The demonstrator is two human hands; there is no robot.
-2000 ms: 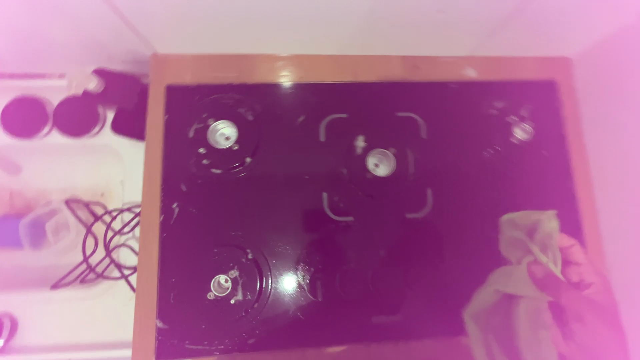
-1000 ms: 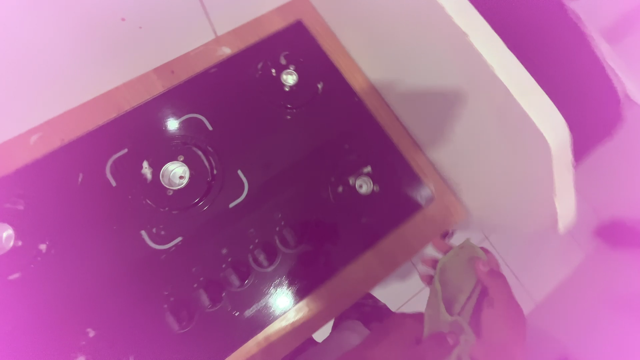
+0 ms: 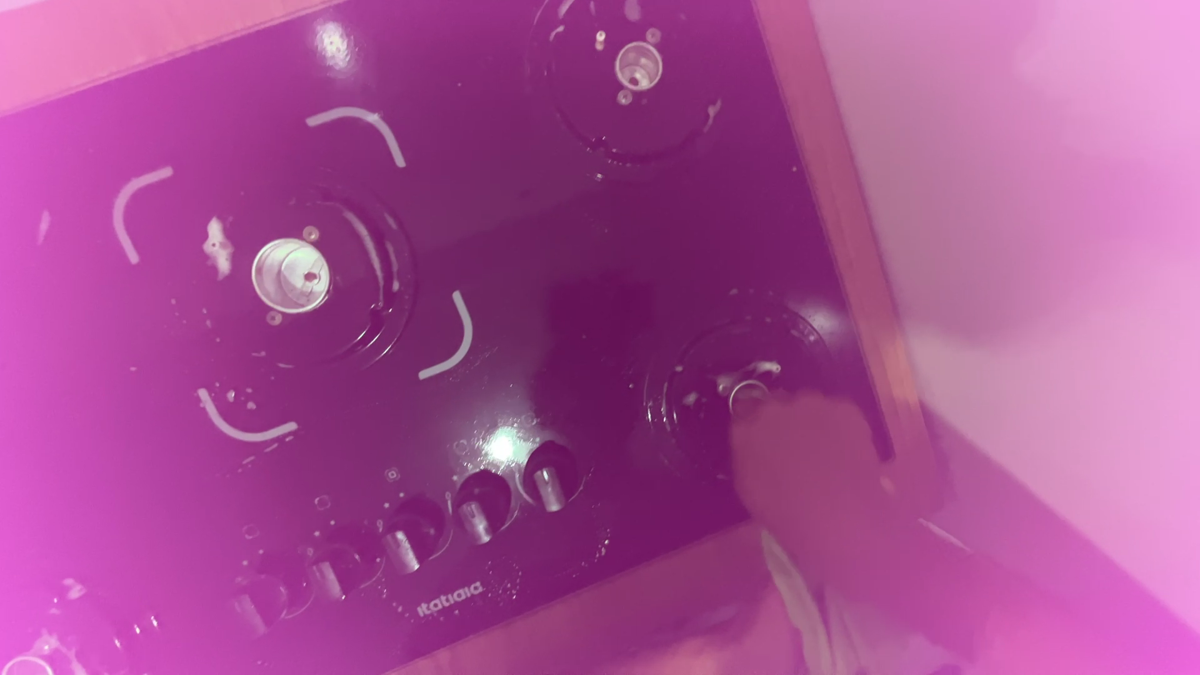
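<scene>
My right hand, blurred, reaches from the lower right over the front right burner of a dark glass cooktop. Its fingers are at or just above the metal burner cup; its grip cannot be made out. A pale cloth hangs below the hand at the cooktop's front edge. Beside the cloth, a blurred shape at the bottom edge may be my left hand, but its fingers are hidden. Wet-looking drops and whitish residue mark the glass around the larger burner cup and the front right burner.
Several control knobs stand in a row along the front of the cooktop. Another burner cup is at the back right. A wood-toned border frames the glass, with a pale surface beyond it on the right.
My right hand has moved from beyond the cooktop's front right corner to over the front right burner. The view has shifted and come closer to the cooktop.
</scene>
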